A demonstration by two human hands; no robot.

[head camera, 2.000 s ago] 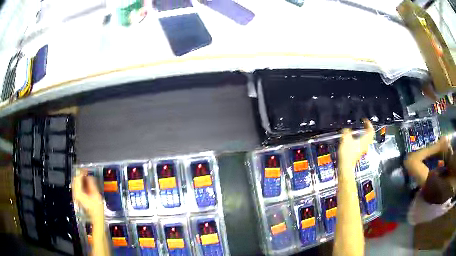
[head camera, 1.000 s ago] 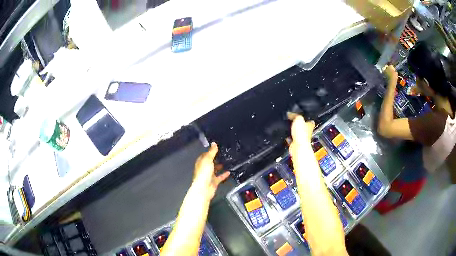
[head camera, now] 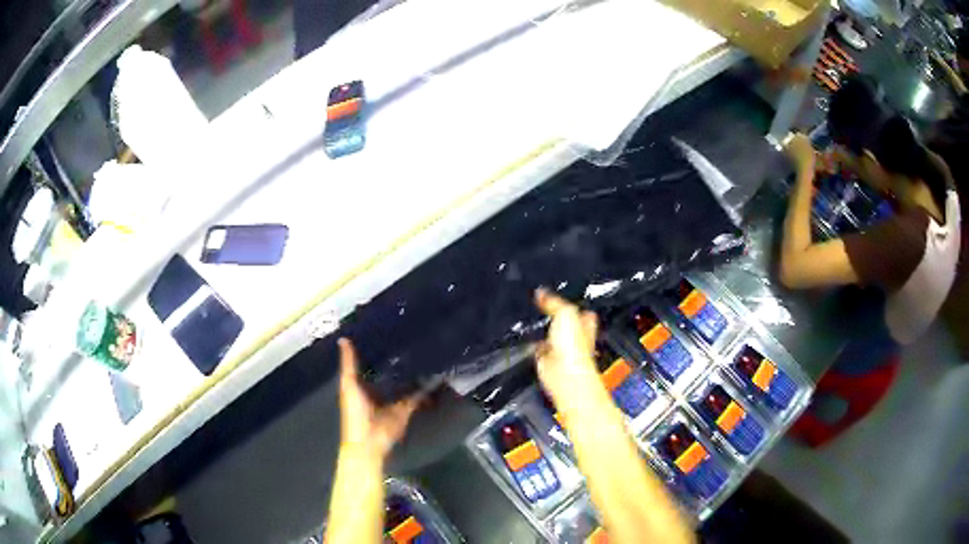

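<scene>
A glossy black tray lies slanted beside the shelf's front edge. My left hand holds its left end, with fingers spread along the edge. My right hand is at its front edge, fingertips on the rim; the undersides of both grips are hidden. A clear tray with keypad phones in pockets is below and right of it; my right forearm covers part. Another clear tray with phones is cut off at the bottom edge.
A white shelf bears a keypad phone, a purple case, a smartphone and a green tin. A cardboard box is at the shelf's far end. A person works at right, near a red stool.
The view has turned right since the first frame. The black tray has shifted left, off the stack place, with both hands on it. My left hand has moved from the left phone tray to the black tray.
</scene>
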